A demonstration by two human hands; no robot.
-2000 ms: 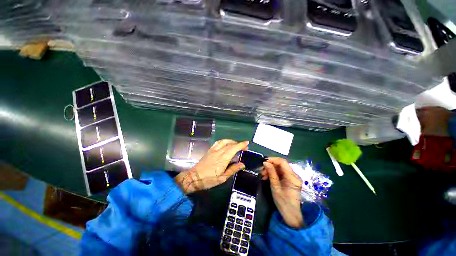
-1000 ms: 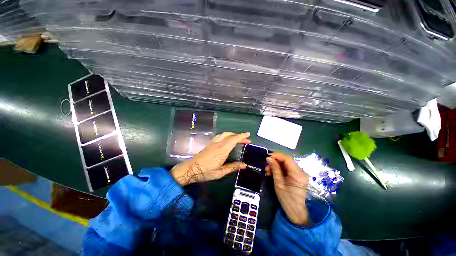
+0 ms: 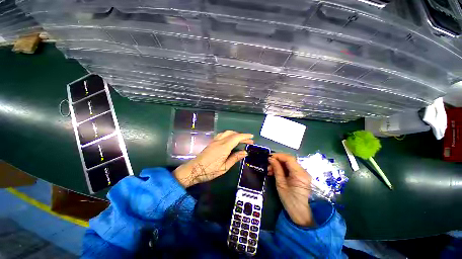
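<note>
An open flip phone (image 3: 245,217) lies on the green bench mat, keypad towards me. A dark protective film (image 3: 255,169) with a small printed logo covers its screen. My left hand (image 3: 215,158) is at the screen's upper left edge, its fingertips touching the phone's top corner. My right hand (image 3: 291,179) is at the upper right edge, thumb and finger together at the film or phone edge. What they pinch is too small to tell. A second film sheet (image 3: 193,132) lies partly beside my left hand.
Tall stacked clear trays (image 3: 228,60) stand behind. A five-film strip (image 3: 99,132) lies left. A white card (image 3: 283,132), liner scraps (image 3: 324,174), a thin white stick (image 3: 349,155) and a green duster (image 3: 363,145) lie right. A white cloth (image 3: 435,118) hangs far right.
The film now lies evenly over the screen, where a gap showed below the phone's top part before. My right hand has shifted slightly along the right edge. The view has tilted a little.
</note>
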